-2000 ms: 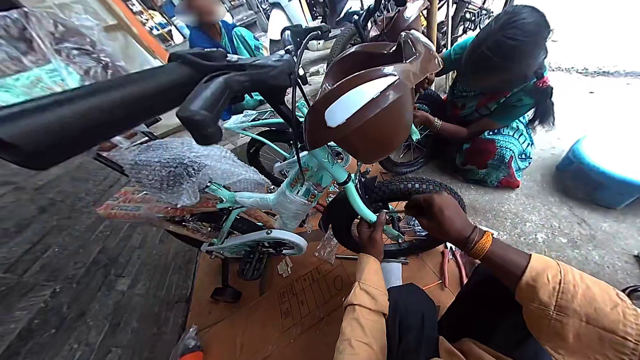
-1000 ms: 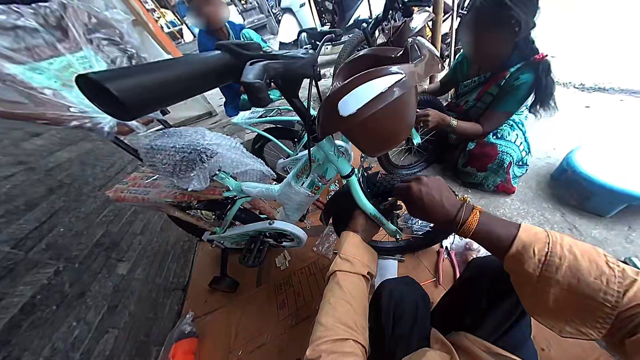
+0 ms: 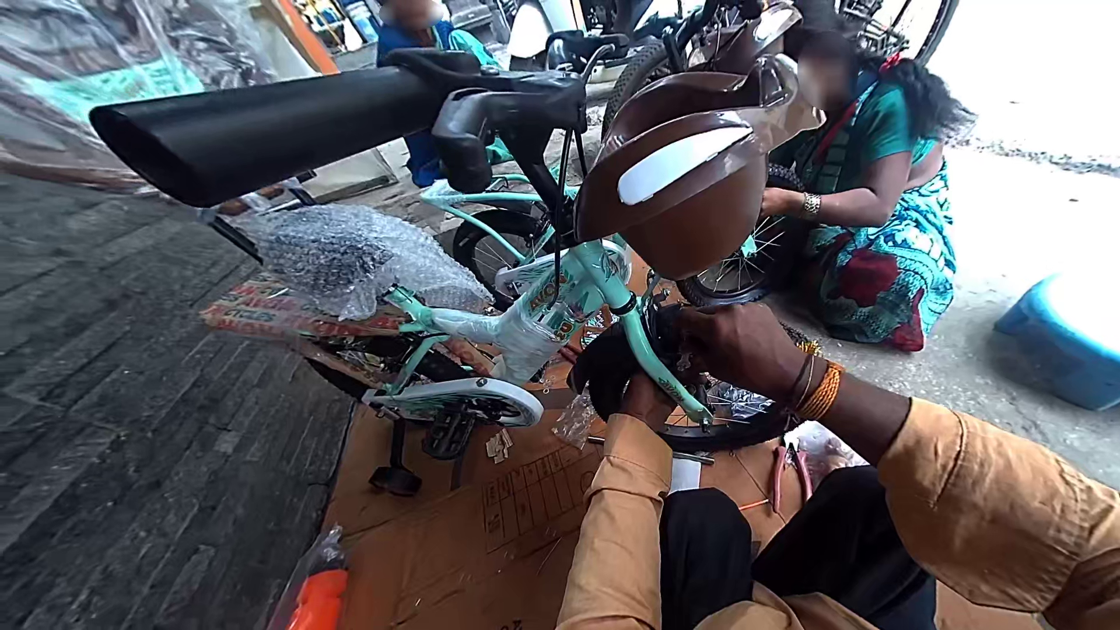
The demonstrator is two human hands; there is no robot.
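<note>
A mint-green child's bicycle stands before me, its frame [image 3: 542,324] partly in plastic wrap and its saddle in bubble wrap [image 3: 359,254]. A brown front basket [image 3: 691,192] hangs on the black handlebar [image 3: 280,114]. Below it, my right hand [image 3: 744,346] has bent fingers at the top of the front wheel, beside the fork [image 3: 652,359]; what they touch is hidden. Behind the fork, my left hand [image 3: 646,401] reaches in at the black front tyre [image 3: 726,435], its fingers mostly out of sight.
Red-handled pliers [image 3: 790,477] lie on the cardboard sheet [image 3: 437,542] near my knee. A person [image 3: 884,192] works at another wheel at the right; another person [image 3: 420,44] is at the back. A blue tub [image 3: 1067,341] stands right. An orange wrapped item [image 3: 319,599] lies at lower left.
My left hand has moved from the front of the fork to behind it. My right hand stays near the top of the wheel, its fingers now more bent.
</note>
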